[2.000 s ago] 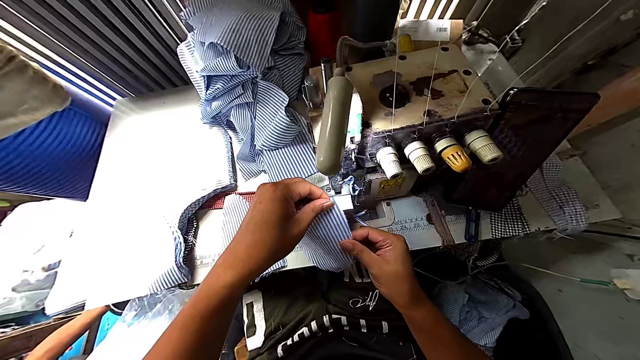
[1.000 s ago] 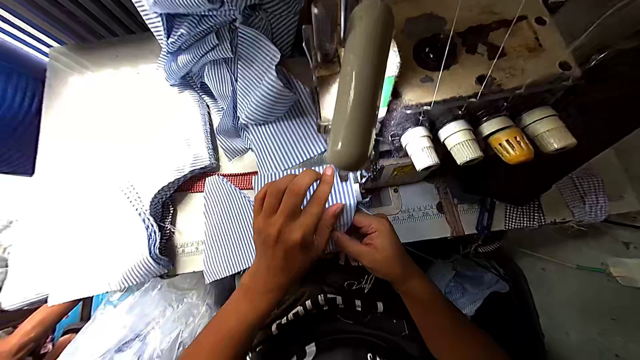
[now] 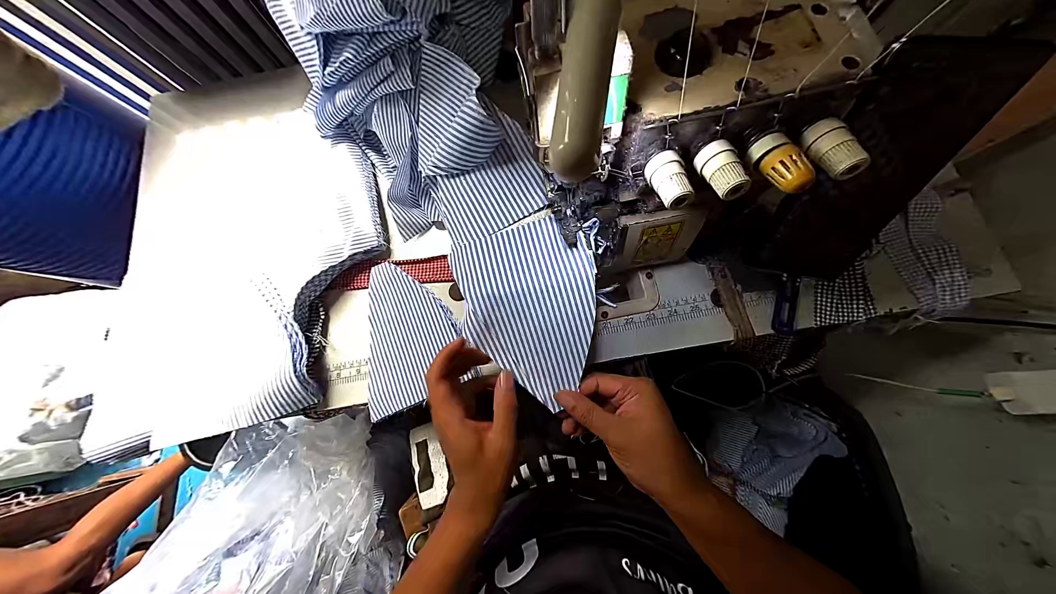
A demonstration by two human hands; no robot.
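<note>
A blue-and-white striped fabric piece [image 3: 532, 305] lies at the needle area of an overlock sewing machine [image 3: 660, 99], its pointed lower end pinched between the thumb and finger of my right hand [image 3: 635, 429]. My left hand [image 3: 474, 429] is at the piece's lower left edge, thumb and fingers apart, holding nothing. Left of it, a second striped piece [image 3: 404, 338] lies partly beneath. Behind them a long bunched striped cloth [image 3: 396, 107] runs up and away from the machine.
A stack of striped cloth [image 3: 239, 272] covers the table at left. White and yellow tension dials [image 3: 780, 161] line the machine front. A clear plastic bag [image 3: 272, 503] hangs below the table edge. Another person's arm [image 3: 99, 520] shows at lower left. A dark phone-like panel [image 3: 891, 148] stands at right.
My left hand has come off the fabric by the needle area, down toward the table's front edge, and its fingers have spread. The striped piece now lies more exposed. The view has shifted.
</note>
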